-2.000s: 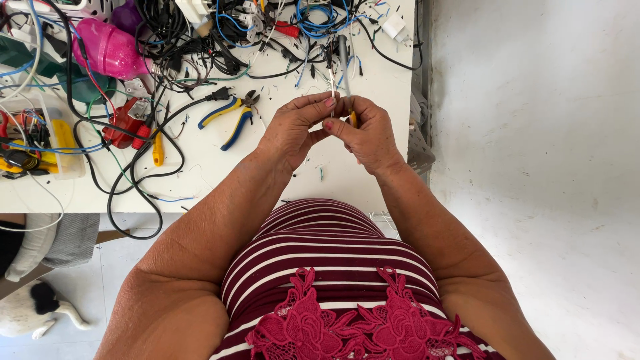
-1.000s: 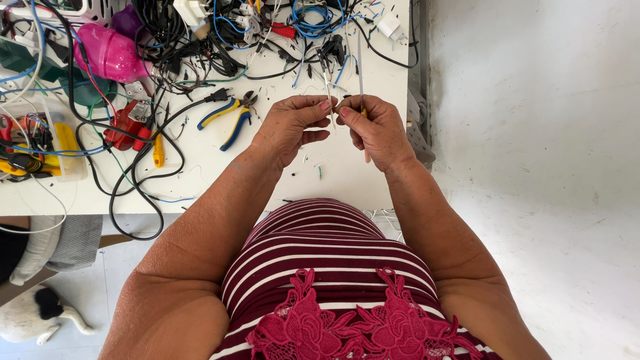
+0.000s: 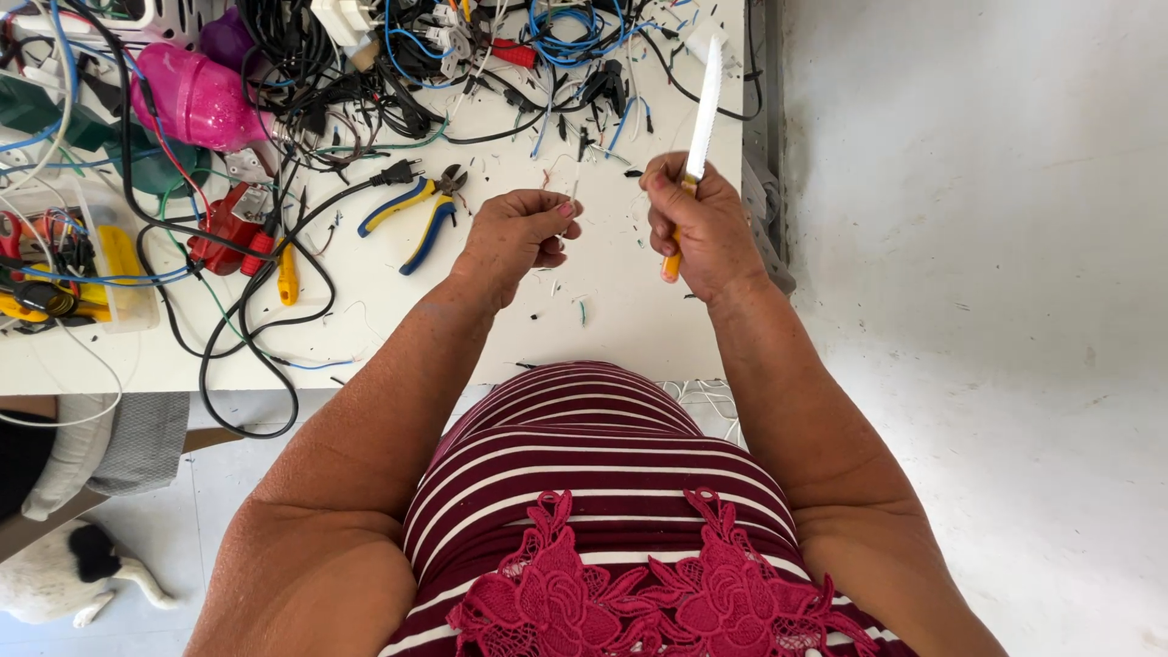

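Observation:
My left hand [image 3: 525,235] pinches a thin white wire [image 3: 575,187] between thumb and index finger, over the white table [image 3: 620,338]. To its right, my right hand [image 3: 698,224] grips a serrated knife [image 3: 706,105] by its yellow-orange handle, with the blade pointing away from me. The two hands are apart. Diagonal cutting pliers [image 3: 424,210] with blue and yellow handles lie spread to the left of my left hand. Past my hands, cut cable bits and a black connector piece [image 3: 604,84] are scattered on the table.
Tangled black cables [image 3: 283,55], a coil of blue wire [image 3: 570,32], a pink bulb-shaped part [image 3: 196,96] and a red plug [image 3: 219,239] fill the left and far side. A clear plastic bin [image 3: 137,315] holds tools. A black-and-white animal [image 3: 55,570] lies on the floor, lower left.
My right hand has moved right, away from my left hand, and the knife blade now stands out plainly. My left hand still pinches the wire.

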